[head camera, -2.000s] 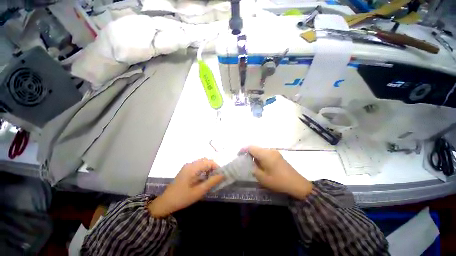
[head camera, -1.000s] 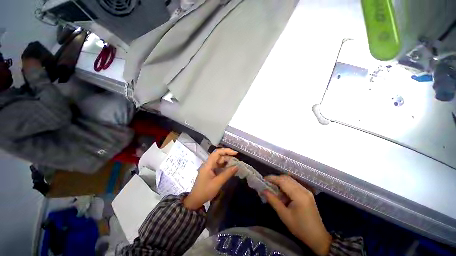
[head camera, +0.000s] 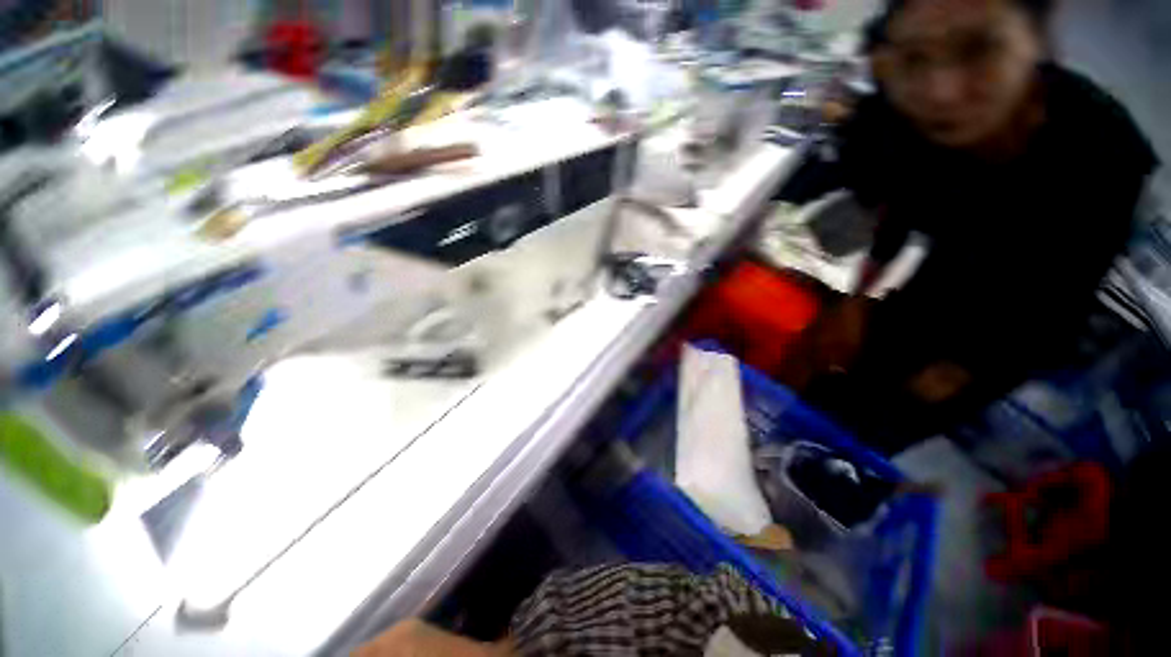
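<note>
The frame is blurred. Part of my right hand (head camera: 430, 639) shows at the bottom edge, below the table edge, with its checked sleeve beside it. Its fingers are cut off, so I cannot tell whether it holds anything. My left hand is out of the picture. The small grey fabric piece is not visible. The white sewing machine (head camera: 514, 276) with its black panel stands at the left and centre. The green tag-like piece (head camera: 52, 469) is at the far left. The dark thread snips (head camera: 432, 366) lie on the white table (head camera: 334, 481).
A blue basket (head camera: 655, 502) stands right of the table, with a long white strip (head camera: 714, 443) in it. A person in black (head camera: 1014, 218) is at the upper right, near a red item (head camera: 758, 315). Black-handled scissors (head camera: 633, 275) lie on the table's far end.
The view has swung far to the right, from the floor left of the table to the basket and the person. My left hand and the grey piece have left the view.
</note>
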